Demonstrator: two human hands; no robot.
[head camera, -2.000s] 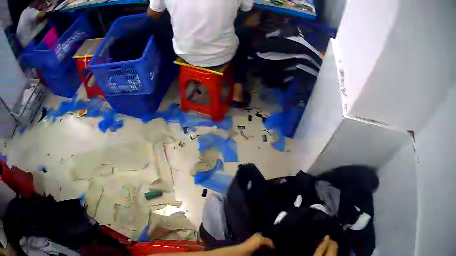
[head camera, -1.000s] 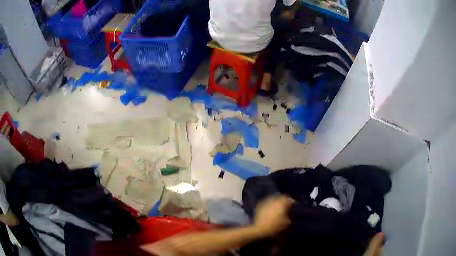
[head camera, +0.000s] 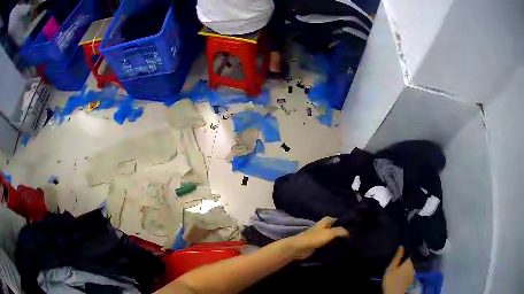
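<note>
Black garment pieces (head camera: 322, 189), with white and grey patches, lie heaped at the lower right against a pale wall. My left hand (head camera: 322, 234) reaches in from the lower left and lies on the near part of the black cloth, fingers bent. Whether it pinches the cloth cannot be told. My right hand (head camera: 397, 273) is at the bottom edge, partly cut off, with thumb and fingers upward beside the same cloth. Its grip is unclear. Folded grey cloth (head camera: 278, 224) lies left of my left hand.
A red stool (head camera: 201, 258) is under my left forearm. More dark garments (head camera: 69, 247) lie at lower left. Beige and blue scraps (head camera: 264, 166) litter the floor. Blue baskets (head camera: 141, 54) and a seated person on a red stool (head camera: 235, 63) are ahead. A pale wall (head camera: 448, 120) bounds the right.
The view has shifted, so the heap shows higher in the picture. Since one second ago my left hand has come lower on the black cloth, and more of my right hand shows.
</note>
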